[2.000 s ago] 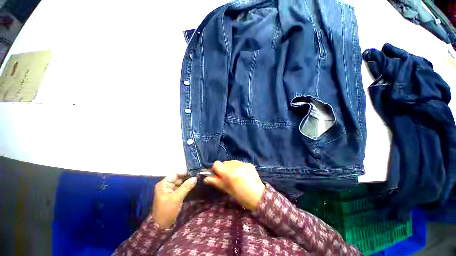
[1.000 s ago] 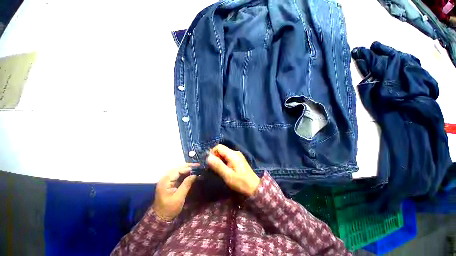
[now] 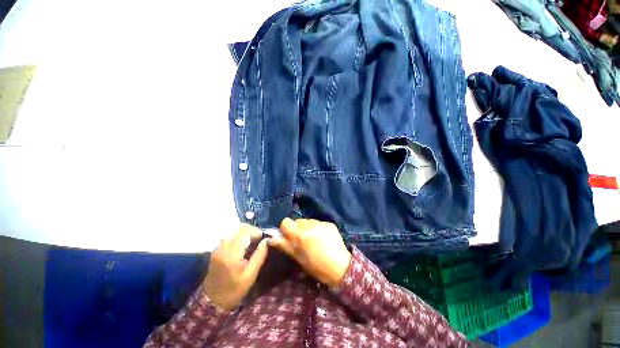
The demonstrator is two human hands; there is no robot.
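A dark blue denim jacket (image 3: 353,136) lies spread on the white table, its button edge with small silvery buttons on the left and an oval armhole at the right. My left hand (image 3: 236,264) pinches the jacket's bottom left corner at the near table edge. My right hand (image 3: 313,250) is beside it, fingers bent and fingertips close to the left ones. A small pale, metallic-looking thing shows at the right fingertips; most of it is hidden in the hand, and I cannot tell surely what it is.
A second crumpled denim garment (image 3: 540,170) hangs over the table edge at right. A red-orange strip (image 3: 602,181) lies beyond it. Green (image 3: 483,302) and blue (image 3: 544,299) crates stand below. A tan sheet (image 3: 15,95) lies far left. Greyish garments (image 3: 544,27) lie at top right.
The right hand rose onto the jacket's lower corner, then came back down beside the left hand. The left hand stays at the corner. The view has shifted a little, moving the jacket leftward.
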